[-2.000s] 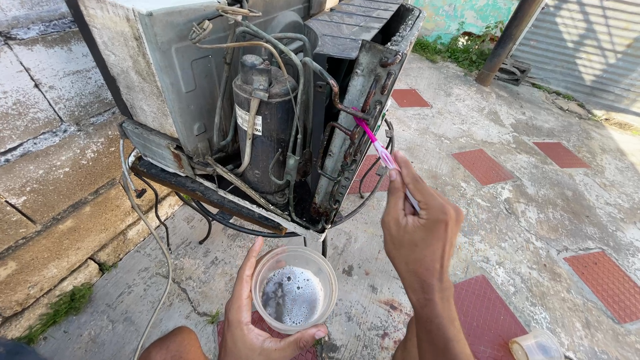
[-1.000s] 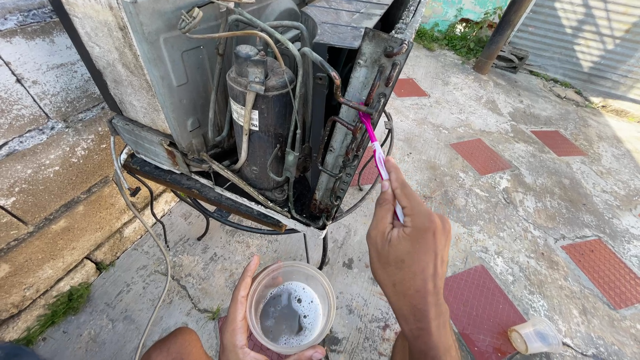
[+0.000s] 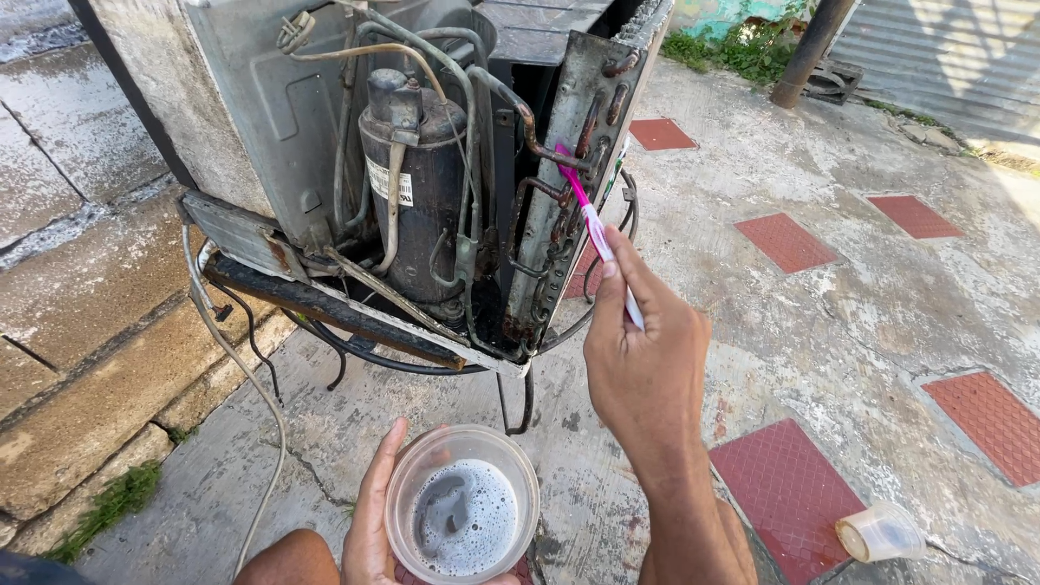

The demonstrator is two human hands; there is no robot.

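Note:
My right hand [image 3: 650, 349] grips a pink and white toothbrush [image 3: 595, 227], its head against the rusty copper tube bends on the metal end plate [image 3: 540, 219] of an air conditioner's coil. My left hand [image 3: 374, 512] holds a round clear plastic tub [image 3: 528, 496] of grey, foamy liquid below the unit's front corner. Left of the coil stands the dark cylindrical compressor [image 3: 418, 211], with bent tubes around it and a label bearing writing. The unit's outer case is off on this side. The toothbrush bristles are hidden.
The unit rests on a black metal stand [image 3: 528, 406]. A grey cable [image 3: 276, 455] hangs at its left, near a block wall [image 3: 89, 292]. A clear plastic cup [image 3: 881, 532] lies on its side at the lower right. A rusty post [image 3: 812, 53] rises farther back.
The toothbrush has stayed at the coil's tube bends, with only small shifts of my right hand. The foam in the tub has changed shape.

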